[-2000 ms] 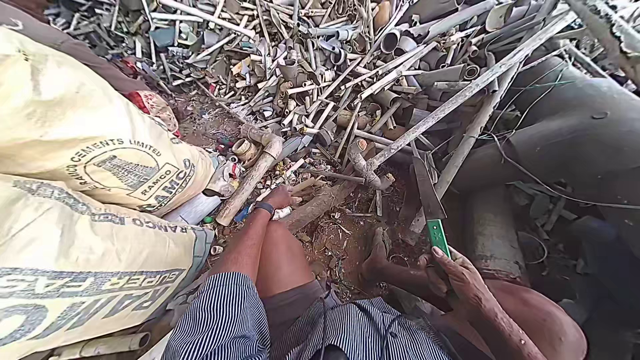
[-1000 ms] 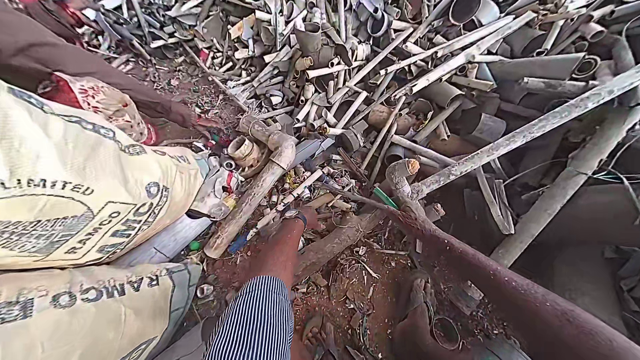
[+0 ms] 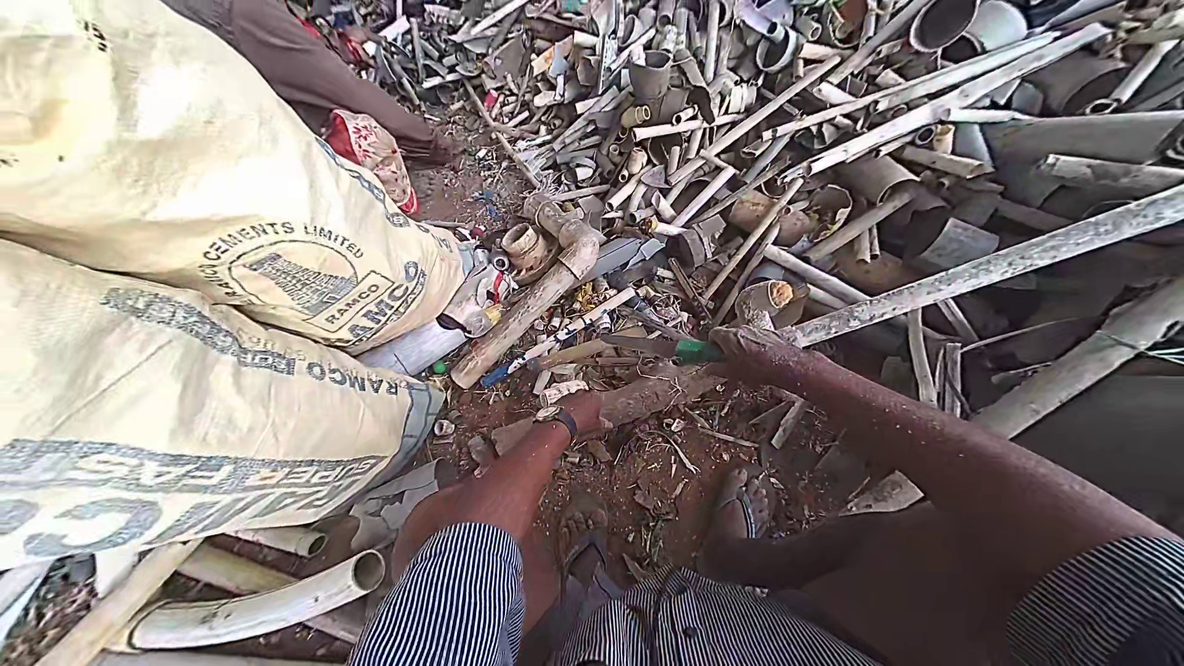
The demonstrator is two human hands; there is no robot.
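My right hand [image 3: 749,350] is closed around the green handle [image 3: 696,351] of a knife. Its dark blade [image 3: 638,344] points left over the debris, just above a thick, dirt-covered log or pipe [image 3: 652,393] on the ground. My left hand [image 3: 581,412], with a wristwatch [image 3: 557,419] on the wrist, is low at the left end of that log or pipe. A short whitish piece [image 3: 561,392] lies by its fingers, which are too unclear to show what they grip. A dirty pipe with an elbow [image 3: 532,310] slants behind my left hand.
Large woven cement sacks [image 3: 185,370] fill the left side. Another person's arm [image 3: 324,79] reaches in behind them. Scrap pipes [image 3: 684,139] are heaped ahead, and a long pale pipe [image 3: 999,264] slants in from the right. My sandalled foot [image 3: 743,504] is on the soil below.
The knife, held up at the right two seconds ago, is now low and close to my left hand. My right arm has come across toward the middle. My left hand stays low among the debris.
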